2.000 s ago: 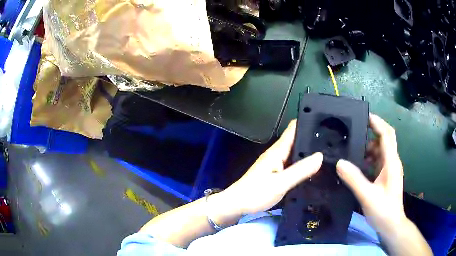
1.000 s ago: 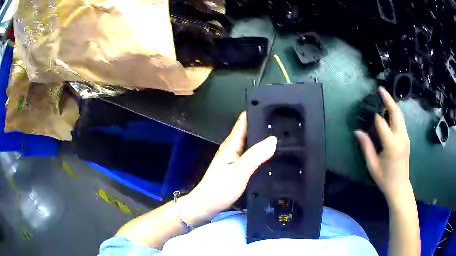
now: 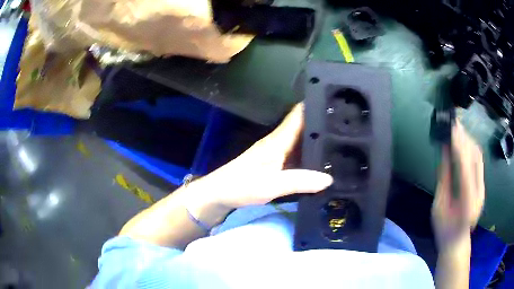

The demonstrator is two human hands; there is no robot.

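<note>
A long black socket housing (image 3: pixel 379 152) stands lengthwise over my lap. Its two far openings hold round socket inserts; the nearest opening shows gold-coloured metal contacts (image 3: pixel 337 219). A yellow earth wire (image 3: pixel 342 46) sticks out at its far end. My left hand (image 3: pixel 265 169) holds the housing at its left side, thumb on the front face. My right hand (image 3: pixel 459 189) is right of the housing, blurred. It has a black piece, which looks like a socket insert (image 3: pixel 442 121), at its fingertips.
A pile of black inserts (image 3: pixel 476 39) covers the far right of the green table (image 3: pixel 414 65). A single insert (image 3: pixel 362 23) lies beyond the housing. Brown paper (image 3: pixel 129 25) and another black housing (image 3: pixel 287 23) lie far left. A blue crate (image 3: pixel 152 161) is at left, a blue bin (image 3: pixel 484 254) lower right.
My right hand left the housing, reached to the table at right and now has a black piece at its fingertips. My left hand still holds the housing, whose near opening is now uncovered.
</note>
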